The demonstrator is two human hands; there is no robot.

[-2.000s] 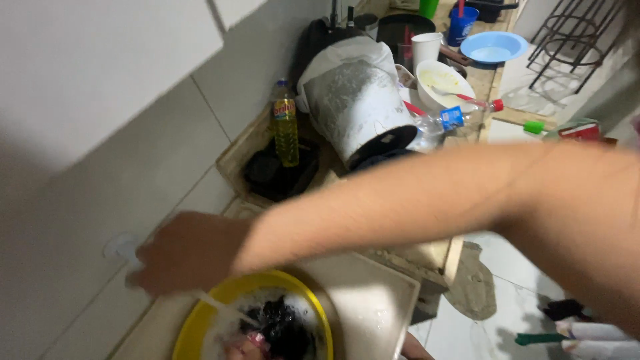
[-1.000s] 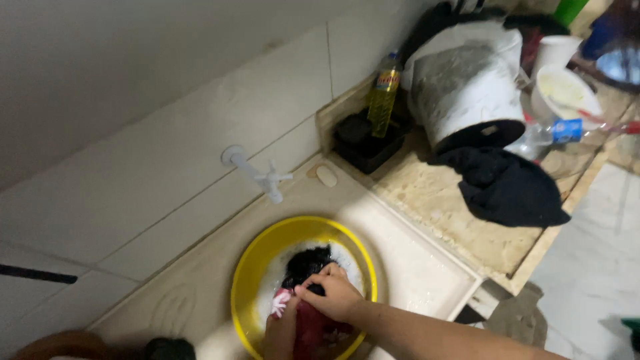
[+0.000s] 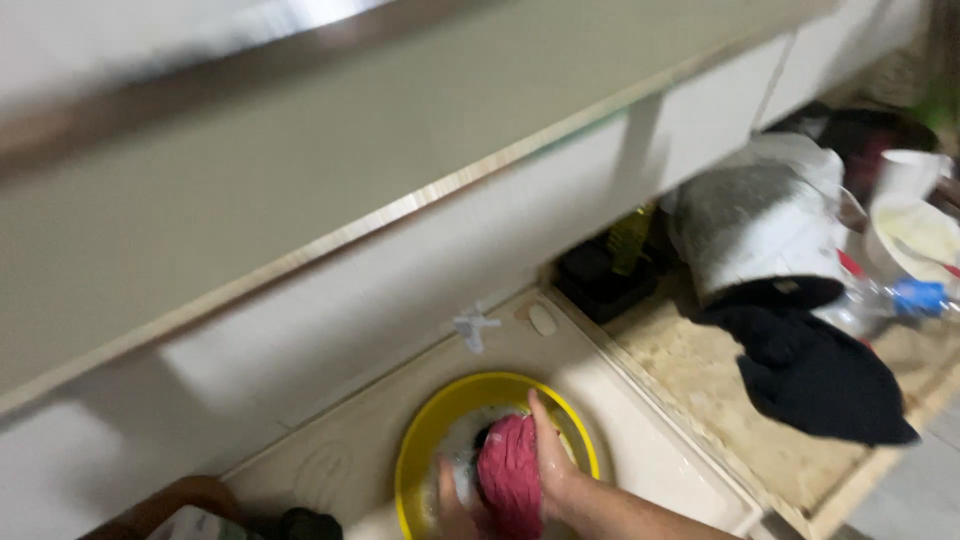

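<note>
A yellow plastic basin (image 3: 405,457) with sudsy water stands in the pale sink (image 3: 637,427). Over it, my right hand (image 3: 553,457) grips a wet, bunched red cloth (image 3: 510,472) from the right side. My left hand (image 3: 452,499) is at the cloth's left, blurred and low in the basin; whether it touches the cloth cannot be told. Part of a black cloth shows behind the red one in the suds. A white plastic tap (image 3: 474,326) is on the wall behind the basin, and a bar of soap (image 3: 542,319) lies at the sink's back corner.
On the stone counter (image 3: 720,375) at right lie a black cloth (image 3: 825,375), a white appliance or container (image 3: 757,225), a plastic bottle (image 3: 915,298), a white bowl (image 3: 907,232) and a black tray (image 3: 600,281) holding a yellow bottle (image 3: 628,240). A cabinet or shelf edge (image 3: 412,199) juts overhead.
My right hand has gone from the tap area into the basin. The red cloth is now bunched up higher in view, where both hands were together at it a second ago. The view has shifted.
</note>
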